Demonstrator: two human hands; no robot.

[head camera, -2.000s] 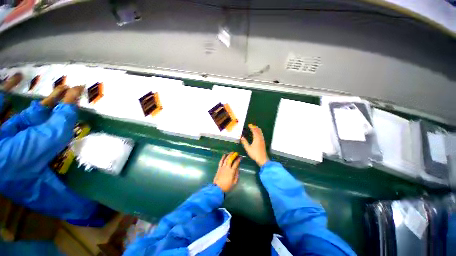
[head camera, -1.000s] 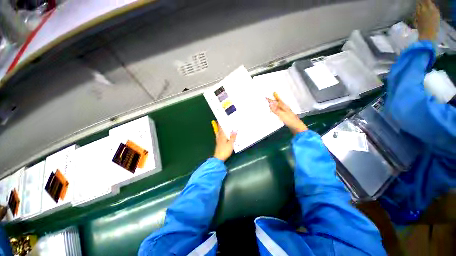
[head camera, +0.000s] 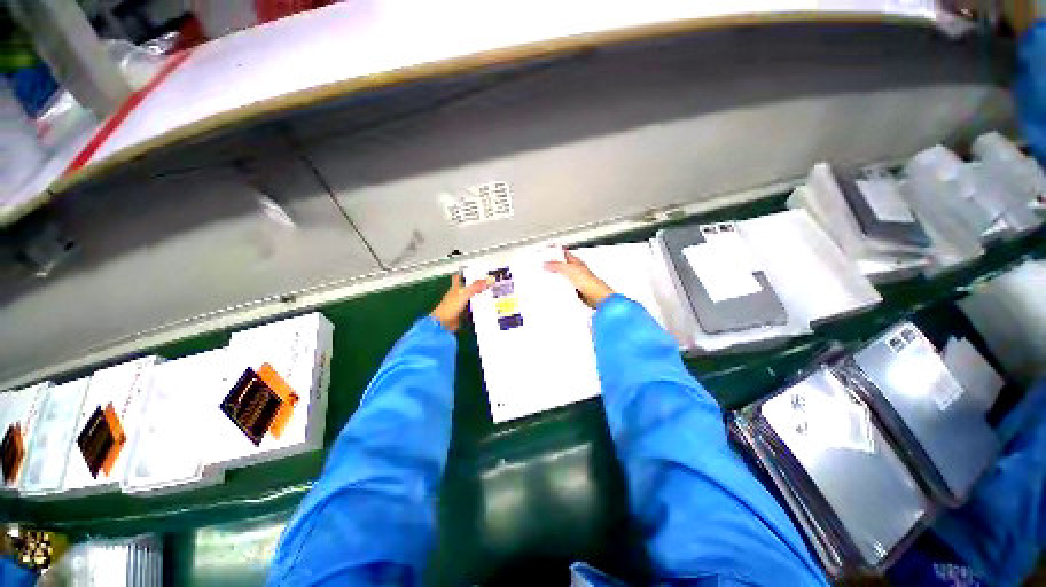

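A white retail box (head camera: 539, 355) lies back side up on the green belt in front of me, with a row of small purple, yellow and dark squares along its left part. My left hand (head camera: 461, 300) holds its far left edge, thumb on top near the squares. My right hand (head camera: 582, 279) is on its far edge at the right, fingers over the top. The undersides of the fingers are hidden. Another white box or tray (head camera: 642, 281) is partly behind my right arm.
White boxes with dark and orange prints (head camera: 275, 396) line the belt at left. A grey bagged tablet (head camera: 725, 281) lies on boxes at right. Stacks of bagged devices (head camera: 843, 453) are lower right. Blue sleeves (head camera: 1015, 493) show at the right edge. A white shelf (head camera: 459, 34) is above.
The white box has turned from tilted to nearly straight and lies lower against the belt. Both hands have moved to its far end. The neighbour's arm at right has mostly left the view.
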